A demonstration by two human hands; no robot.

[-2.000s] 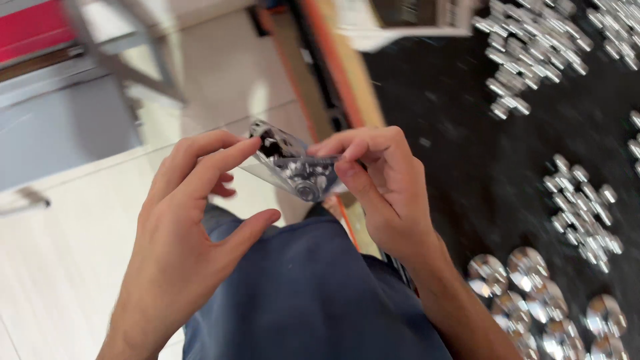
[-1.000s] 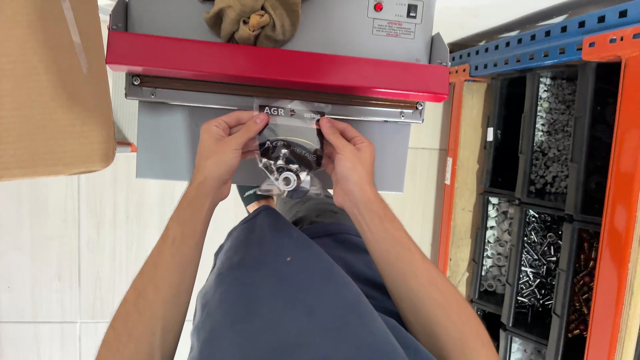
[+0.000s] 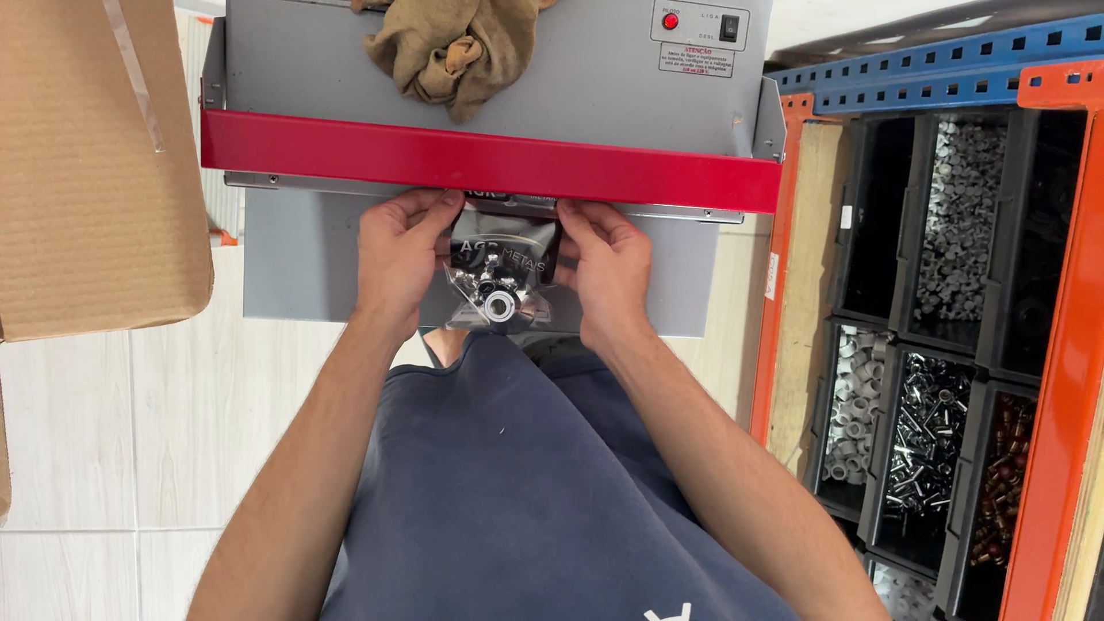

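A clear plastic bag [image 3: 503,259] with dark printing hangs in front of a heat sealer, with shiny metal fittings and a white ring showing in its lower part. My left hand [image 3: 405,250] pinches the bag's upper left corner, and my right hand [image 3: 608,259] pinches the upper right one. The bag's top edge lies under the sealer's red bar [image 3: 492,159], so that edge is hidden. The red lamp [image 3: 670,21] on the sealer's grey body looks lit.
A brown cloth [image 3: 457,56] rests on top of the sealer. On the left stands a cardboard box [image 3: 95,190]. An orange and blue metal rack on the right holds black bins of small parts, among them metal pieces [image 3: 927,444] and white plastic pieces [image 3: 962,224].
Two seconds ago the bag was in my hands beside a black surface with metal parts; the view has swung to the sealer. Since one second ago, the bag's top has moved under the red bar.
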